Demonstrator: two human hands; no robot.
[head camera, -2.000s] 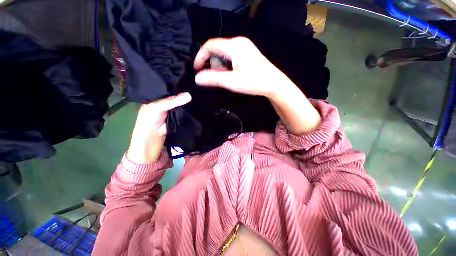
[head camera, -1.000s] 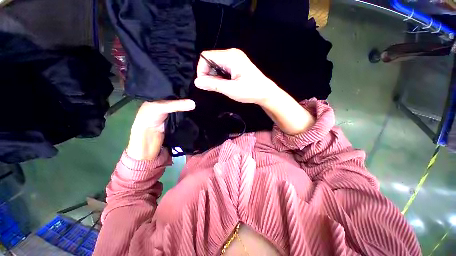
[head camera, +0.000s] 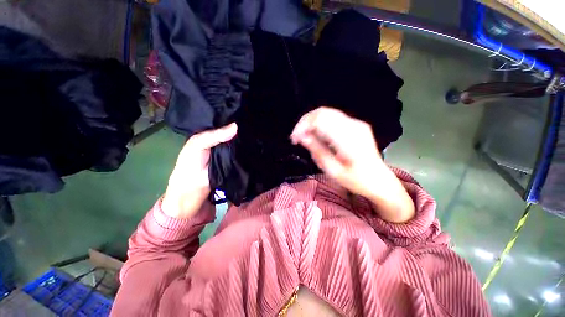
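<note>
A dark garment with a slight blue sheen hangs over the left side of the lap. Its gathered section shows rows of puckers above my left hand. My left hand holds the garment's lower edge, thumb pointing right along it. A small white patch shows below that hand. My right hand is half curled over the matt black cloth on the lap, right of the garment and apart from it. Something dark shows between its fingers; I cannot tell clearly what it is.
A large black garment pile hangs at the left. A blue crate is on the green floor at lower left. A blue-edged grey cloth bin stands at the right. A white-topped table corner shows at upper right.
My right hand has moved right and down, away from the left hand, and the dark tool seen in it earlier is now mostly hidden. My left hand stays on the garment.
</note>
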